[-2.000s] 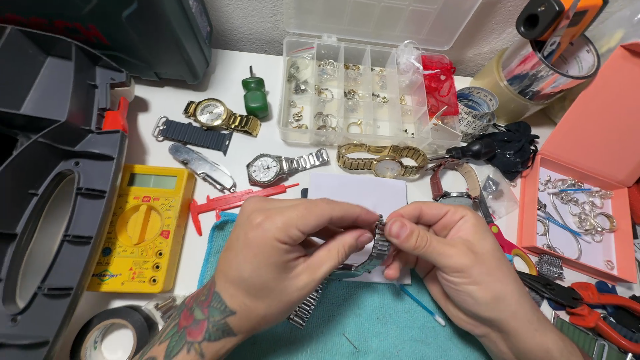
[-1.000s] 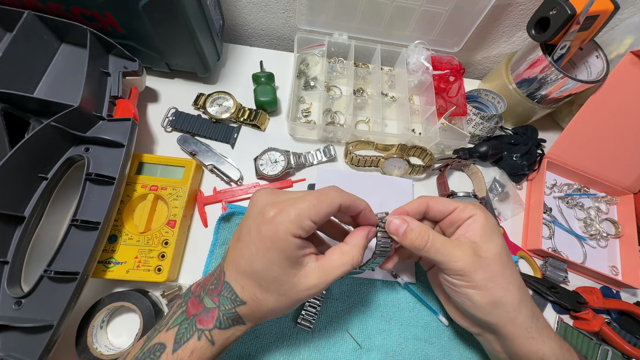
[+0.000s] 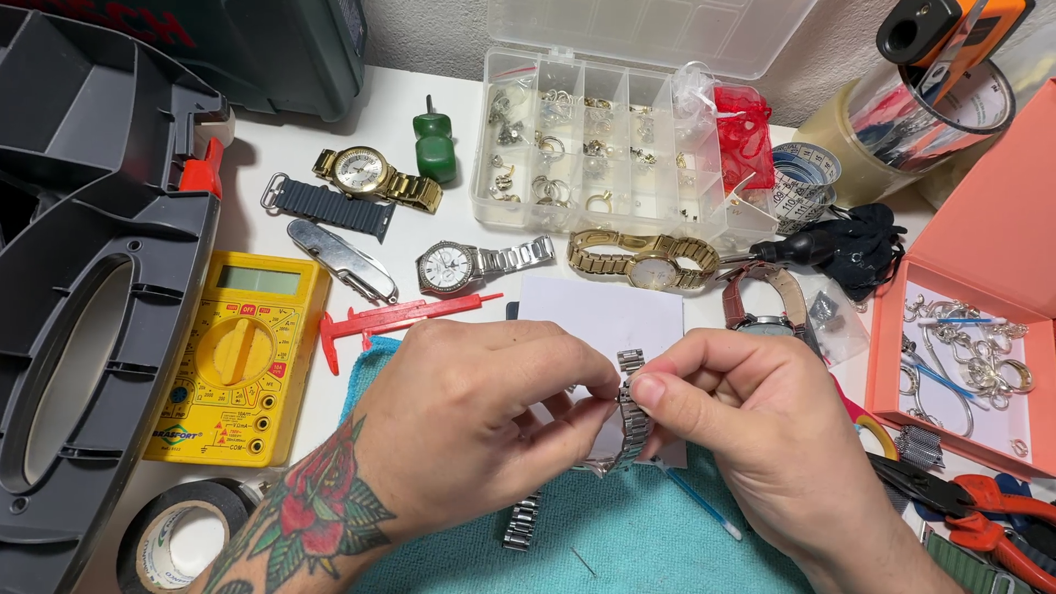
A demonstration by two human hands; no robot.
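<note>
A steel link watch bracelet (image 3: 634, 425) is pinched between the thumb and fingers of my right hand (image 3: 742, 421), its end links pointing up. The fingertips of my left hand (image 3: 495, 404) meet its edge from the left; whether they pinch something small cannot be seen. Another length of steel links (image 3: 521, 521) hangs below my left hand over the turquoise cloth (image 3: 478, 561), and the part between is hidden. Behind the hands lies a sheet of white paper (image 3: 606, 318). A cotton swab with a blue stem (image 3: 701, 501) and a thin pin (image 3: 583, 562) rest on the cloth.
Beyond my hands are a red caliper (image 3: 404, 315), a silver watch (image 3: 446, 267), a gold watch (image 3: 653, 269) and a divided plastic box (image 3: 487, 181) of jewellery. A yellow multimeter (image 3: 239, 363) stands left; a coral box (image 3: 887, 371) and red-handled pliers (image 3: 982, 503) lie right.
</note>
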